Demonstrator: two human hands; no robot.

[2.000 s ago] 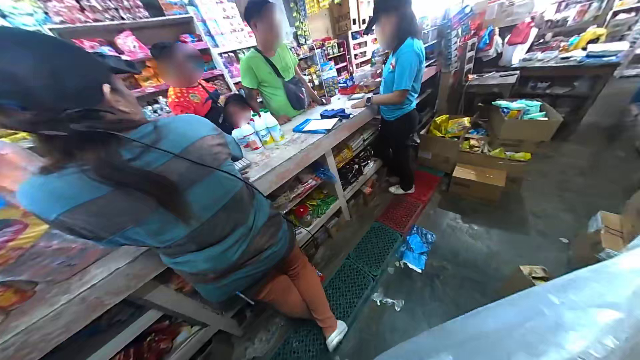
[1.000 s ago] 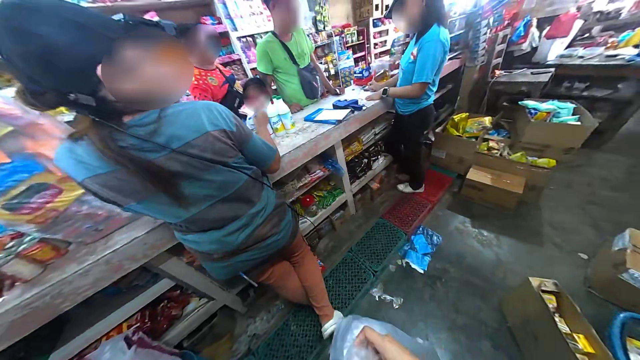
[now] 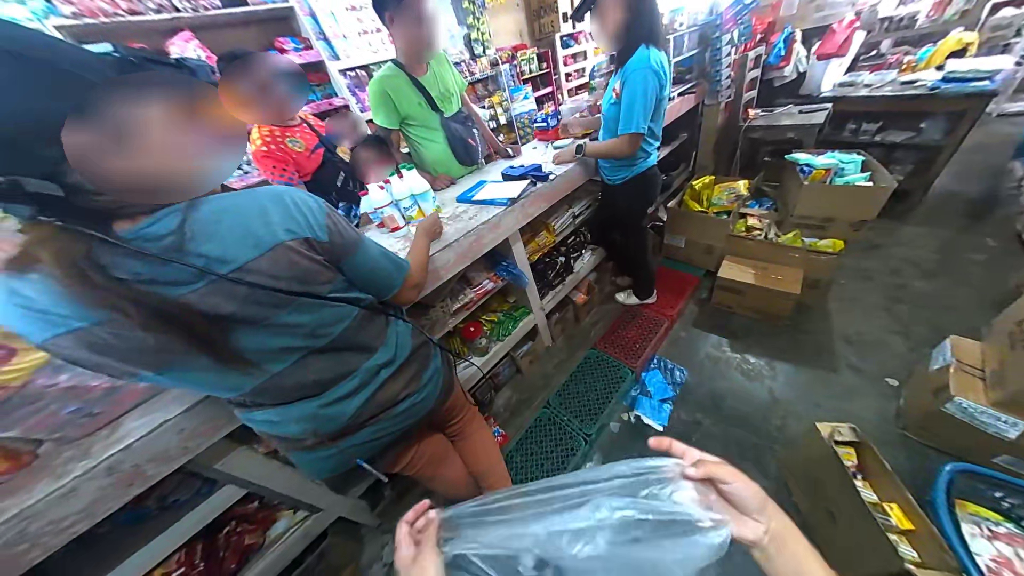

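Note:
A clear plastic bag is stretched sideways between my two hands at the bottom of the view. My left hand grips its left end with curled fingers. At the bag's right end, my right hand holds the plastic, with the index finger pointing out to the left. The lower part of the bag is cut off by the frame edge. Ahead, a person in a striped shirt leans at the wooden counter, one hand beside several white bottles. A clipboard with white paper lies farther along.
Green plastic crates and red ones line the floor beside the counter. A crumpled blue wrapper lies near them. Cardboard boxes of packets stand beyond, and an open carton is at lower right. Other people stand at the counter.
Both my hands now show, holding the clear bag stretched; one second ago only one hand was in view on it. The person in the striped shirt has lowered a hand to beside the bottles.

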